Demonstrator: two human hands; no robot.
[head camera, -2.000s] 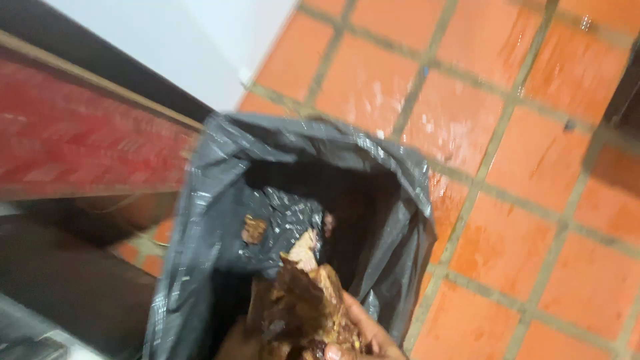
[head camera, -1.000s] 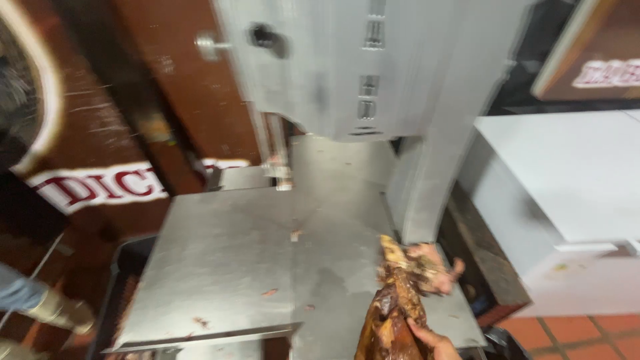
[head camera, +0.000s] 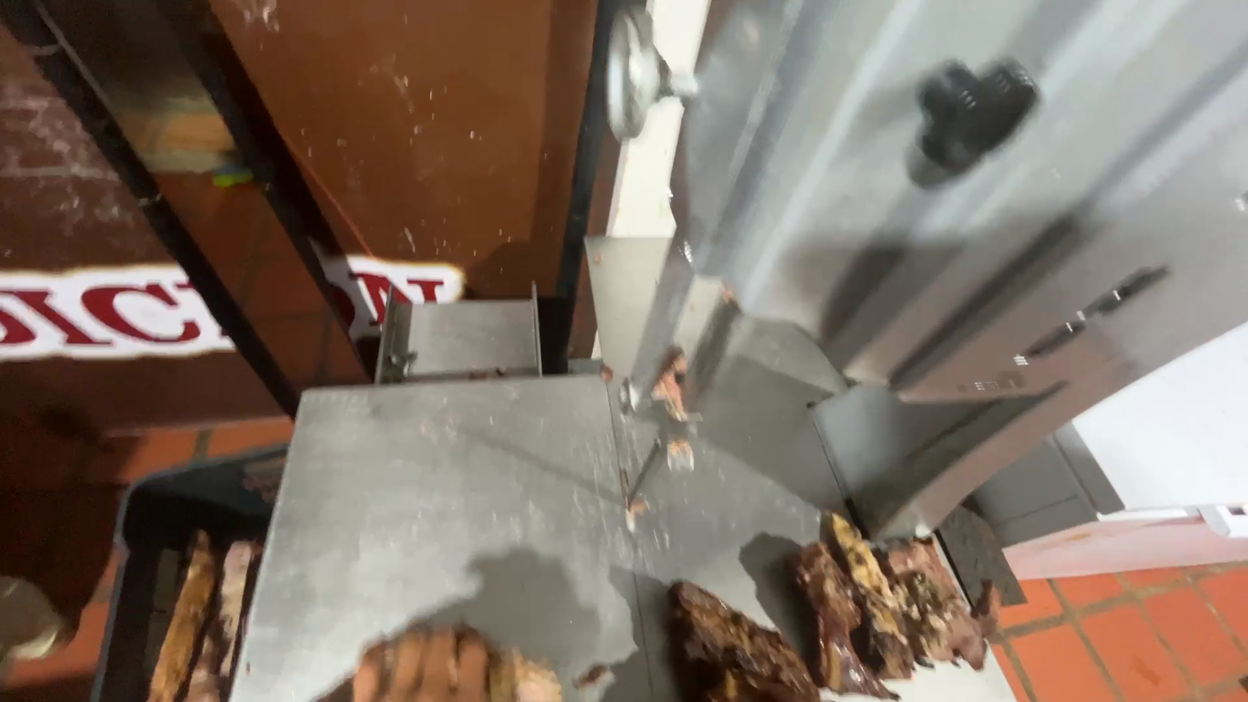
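My left hand (head camera: 429, 667) is at the bottom edge, over the steel table (head camera: 439, 487) of a meat band saw. Its fingers lie close together around a pale piece of meat (head camera: 531, 680), mostly cut off by the frame. No part of my right hand shows. On the table's right side lies a dark browned piece of meat (head camera: 741, 643), and beyond it are several more cooked pieces (head camera: 882, 604). Small meat scraps (head camera: 673, 385) cling beside the saw's blade area, with crumbs near the slot in the table.
The saw's grey metal housing (head camera: 936, 244) rises at the right, with a black knob (head camera: 975, 112). A dark crate (head camera: 136, 546) with long meat pieces stands below the table's left edge. A small steel plate (head camera: 468, 336) adjoins the table's back, and a white unit (head camera: 1170, 419) stands at right.
Two seconds ago my hands held meat over a lined bin; one second ago a hand held meat at the saw table's right. The view has swung, and my left hand now shows at the bottom.
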